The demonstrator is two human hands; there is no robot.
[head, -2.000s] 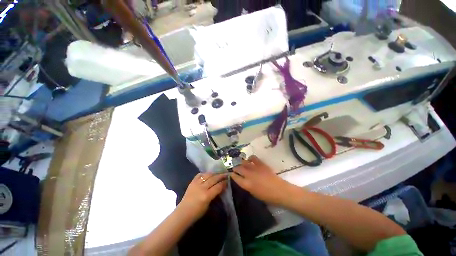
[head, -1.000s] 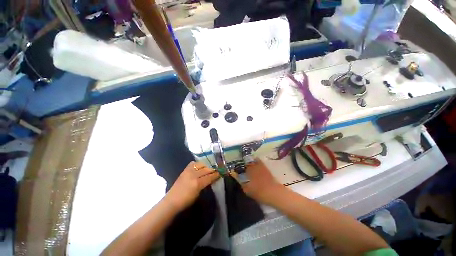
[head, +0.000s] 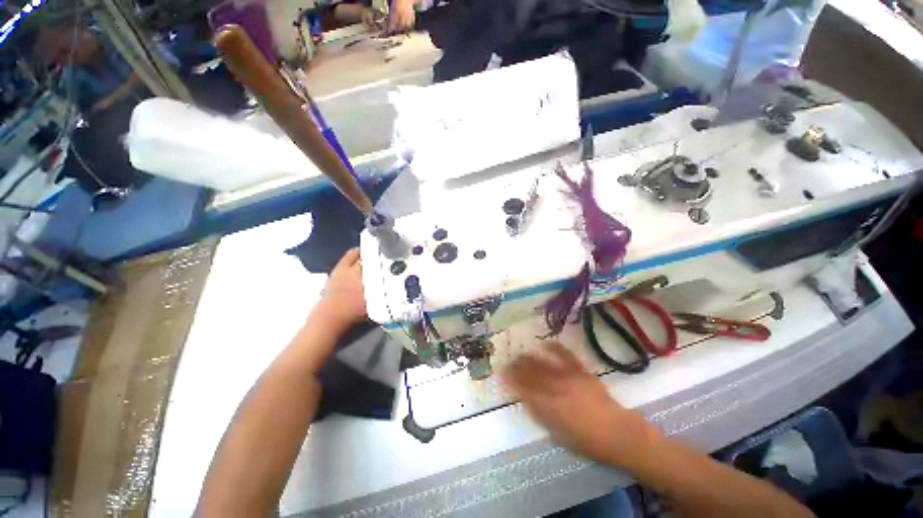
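Note:
The dark garment panel (head: 356,390) lies at the left end of the sewing machine head (head: 506,243), with a grey part showing; another dark part shows behind the head. My left hand (head: 347,290) is on the cloth beside the head, its fingers partly hidden behind it, so its grip cannot be told. My right hand (head: 552,382) is blurred, right of the presser foot (head: 476,359), over the machine bed and off the cloth; no object shows in it. The needle area has no cloth under it.
Scissors (head: 648,326) with red and dark green loops and red-brown snips (head: 724,326) lie below the head. A purple thread bundle (head: 604,241) hangs on it. A wooden rod (head: 294,116) stands at its left end. Taped cardboard (head: 121,395) is left; a basket (head: 800,455) is lower right.
The panel has moved from under the needle to the left and back. My left hand has moved back beside the head. My right hand has come away from the presser foot to the right.

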